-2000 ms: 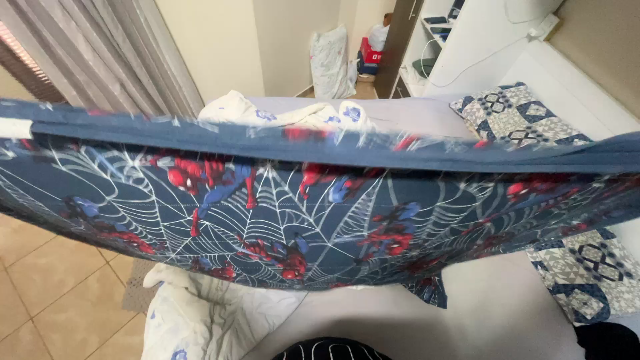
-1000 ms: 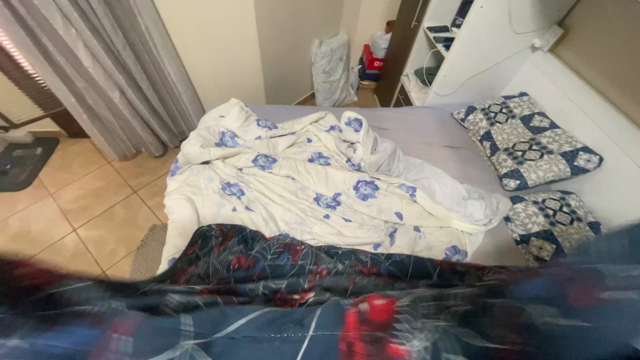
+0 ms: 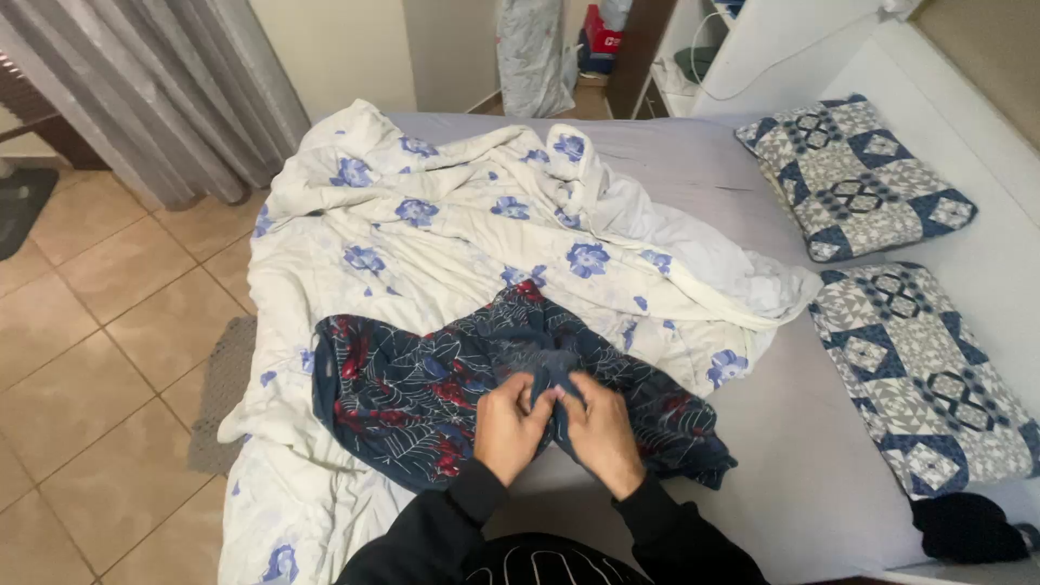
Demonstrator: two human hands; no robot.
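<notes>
Dark blue fabric [image 3: 406, 390] with a white spiderweb and red figure print lies bunched over the near part of the bed. My left hand [image 3: 512, 422] pinches an edge of it between thumb and fingers. Close beside it, my right hand [image 3: 600, 431] grips the same fabric, the two thumbs nearly touching. Below and beyond the dark fabric spreads a rumpled cream blanket [image 3: 463, 244] with blue flowers. Folds hide part of the cloth between my hands.
Two patterned pillows [image 3: 861, 179] lie at the right against the white headboard [image 3: 959, 122]. A black item [image 3: 967, 526] is at the bed's lower right corner. Left are a tiled floor [image 3: 122, 357], a grey mat [image 3: 223, 398] and grey curtains [image 3: 162, 89]. An open shelf [image 3: 699, 65] stands beyond the bed.
The printed fabric, stretched wide across the view two seconds ago, has come down and now lies gathered on the blanket and bed. Both hands now show together at its near edge.
</notes>
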